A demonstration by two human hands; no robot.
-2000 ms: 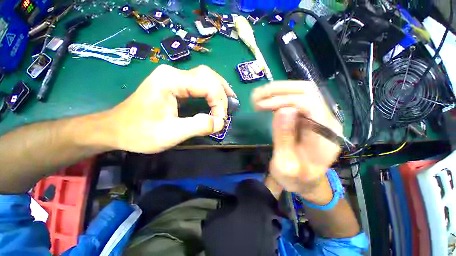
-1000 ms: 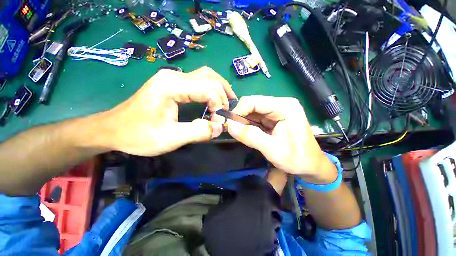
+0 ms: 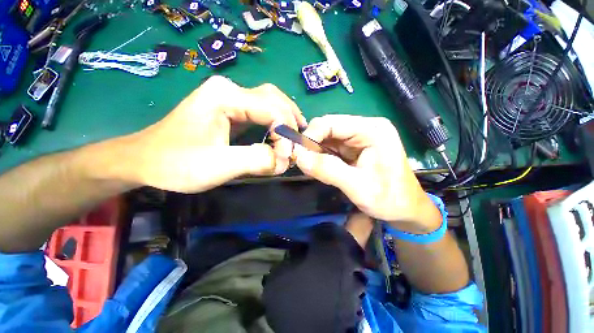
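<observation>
My left hand [image 3: 215, 140] pinches a small piece at the mat's front edge, which looks like a watch housing; my fingers hide nearly all of it. My right hand [image 3: 365, 159] touches the left fingertips and holds thin dark tweezers [image 3: 290, 134], their flat dark end lying over the left fingertips. A tiny orange-gold bit [image 3: 292, 158] shows between the two thumbs. What the tweezers' other end does is hidden in the right hand.
Behind my hands lie an open watch housing [image 3: 319, 76], a cream-handled brush [image 3: 324, 45], a black electric screwdriver [image 3: 405, 84], a white wire bundle [image 3: 120, 62] and dark watch modules [image 3: 217, 49]. A round fan [image 3: 531, 97] stands right. A red tray [image 3: 91, 273] is below the bench edge, left.
My right hand has come in from the right to meet the left fingertips. The held piece, visible two seconds ago, is now covered. The view has shifted slightly.
</observation>
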